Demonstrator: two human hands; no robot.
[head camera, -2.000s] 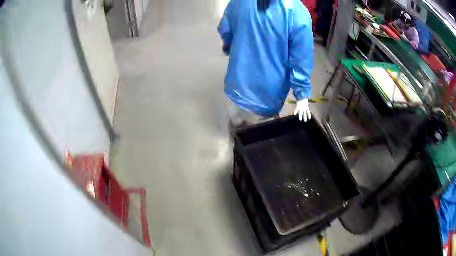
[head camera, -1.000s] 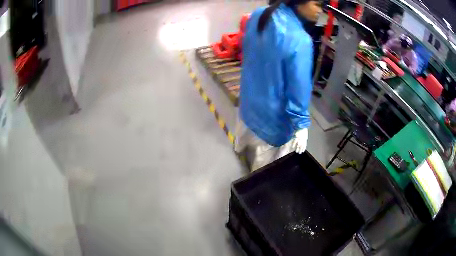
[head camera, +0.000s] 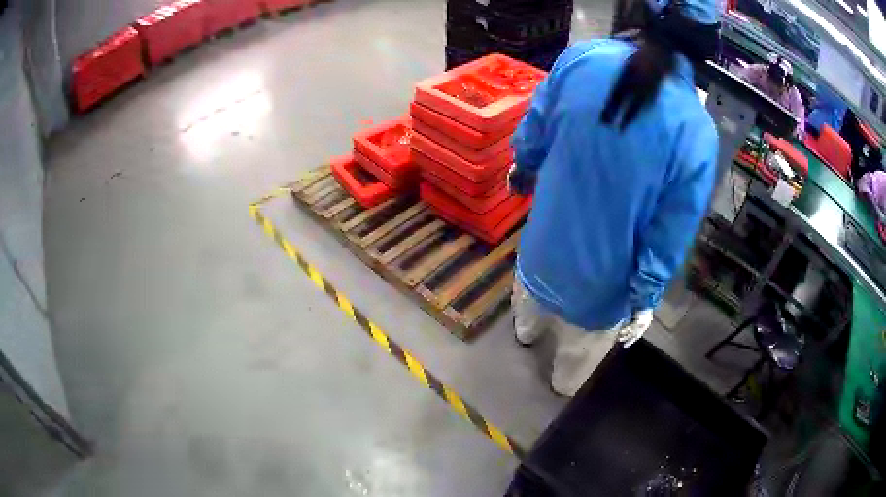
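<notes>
A deep black tote (head camera: 646, 427) stands at the lower right, cut off by the bottom edge. White crumbs lie on its bottom. Another person in a blue smock (head camera: 617, 184) walks in front of it, back turned, with a white-gloved hand (head camera: 635, 328) at the tote's far rim. Neither of my own hands is in view.
Red trays (head camera: 466, 155) are stacked on a wooden pallet (head camera: 427, 262) ahead. Yellow-black floor tape (head camera: 381, 335) runs beside the pallet. Black crates (head camera: 507, 29) stand behind. Red barriers (head camera: 175, 34) line the far left. A stool (head camera: 777, 335) and green benches (head camera: 865, 359) are at right, with seated workers.
The view has moved forward and swung left. The pallet and red trays are now in fuller view. The tote sits lower and further right, and the person's hand is still at its rim.
</notes>
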